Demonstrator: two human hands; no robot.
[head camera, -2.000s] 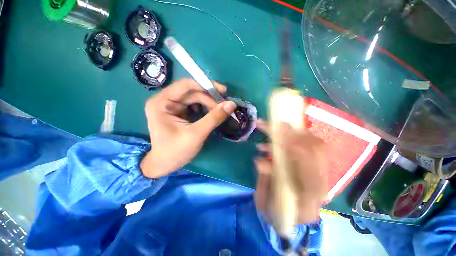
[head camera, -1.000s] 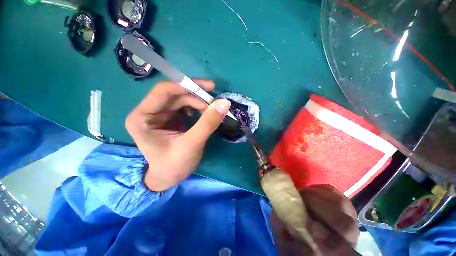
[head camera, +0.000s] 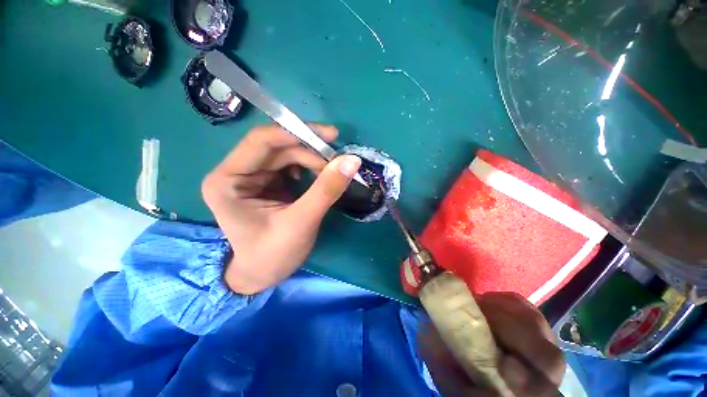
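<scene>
My left hand (head camera: 271, 205) grips the silver tweezers (head camera: 267, 103) between thumb and fingers. Their points reach into the round black housing (head camera: 361, 198), which sits on a ragged whitish pad (head camera: 394, 175) on the green mat. My right hand (head camera: 504, 341) holds the soldering iron (head camera: 457, 318) by its cream, wrapped handle. The iron's thin dark tip is at the right edge of the housing; whether it touches anything inside is too small to tell. The left fingers partly hide the housing.
Several black housings (head camera: 213, 89) lie at the upper left. Thin solder wire (head camera: 408, 77) lies beyond the work. A red cloth (head camera: 508, 229) is at the right, under a clear plastic hood (head camera: 593, 101). A metal tray (head camera: 570, 329) holds a green spool (head camera: 632, 314). A pale strip (head camera: 149, 174) lies left.
The right hand has brought the iron from upright beside the housing down to its right edge. The left hand still holds the tweezers in the housing. The view has shifted.
</scene>
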